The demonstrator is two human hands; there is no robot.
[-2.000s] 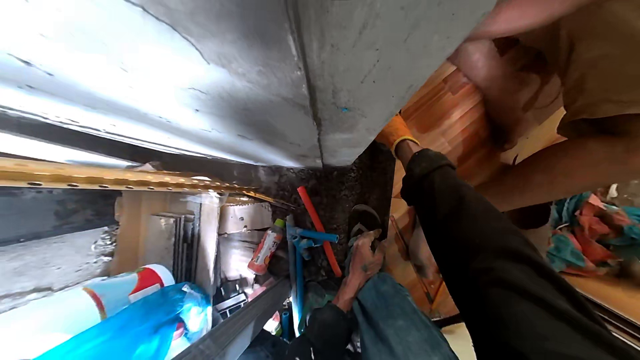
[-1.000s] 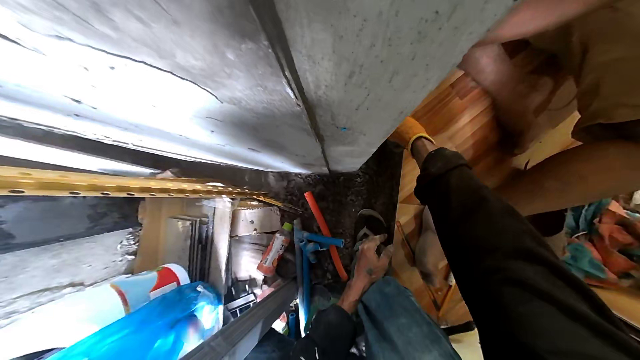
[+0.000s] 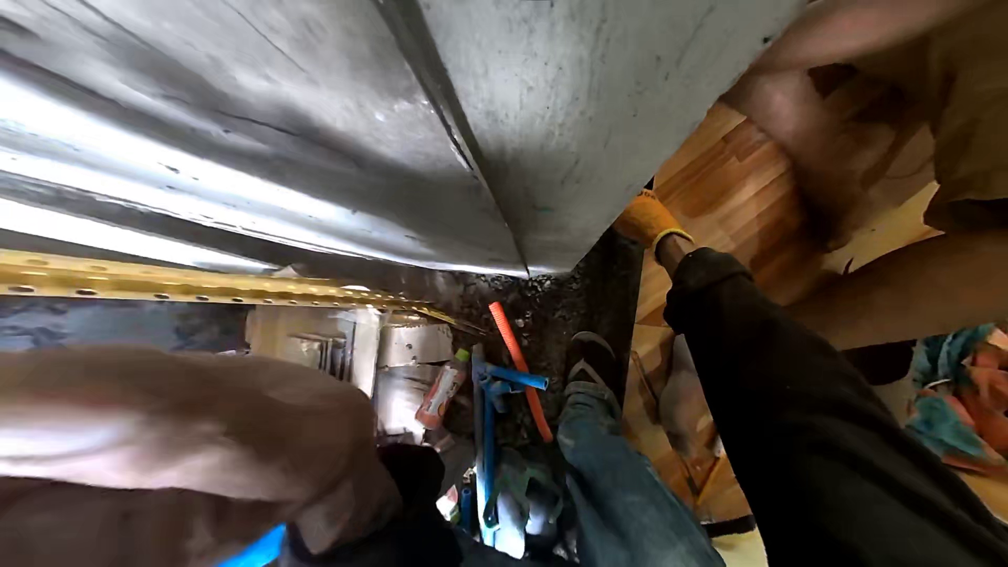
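Note:
My left hand [image 3: 181,441], bare and blurred, is large in the left foreground, close to the camera. Its fingertips and anything in its grasp cannot be made out. My right hand [image 3: 649,220] wears an orange glove and is against the right edge of a large grey panel [image 3: 583,126]. The panel hides its fingers. Below the panel, an orange corrugated tube [image 3: 520,370] lies on dark, gritty ground beside blue pipes [image 3: 516,376]. Left of the pipes is a bottle with a green cap [image 3: 442,392]. A yellow perforated metal strip [image 3: 181,290] runs in from the left.
My shoe [image 3: 592,358] stands near the tube. Another person [image 3: 866,291], with bare limbs, is at the right over a wooden floor [image 3: 728,189]. Crumpled red and teal cloth [image 3: 957,394] lies at the far right. White blocks [image 3: 413,345] are beside the bottle.
My left hand has left the place by my knee and shoe and come up into the left foreground. My gloved right hand remains at the panel's edge.

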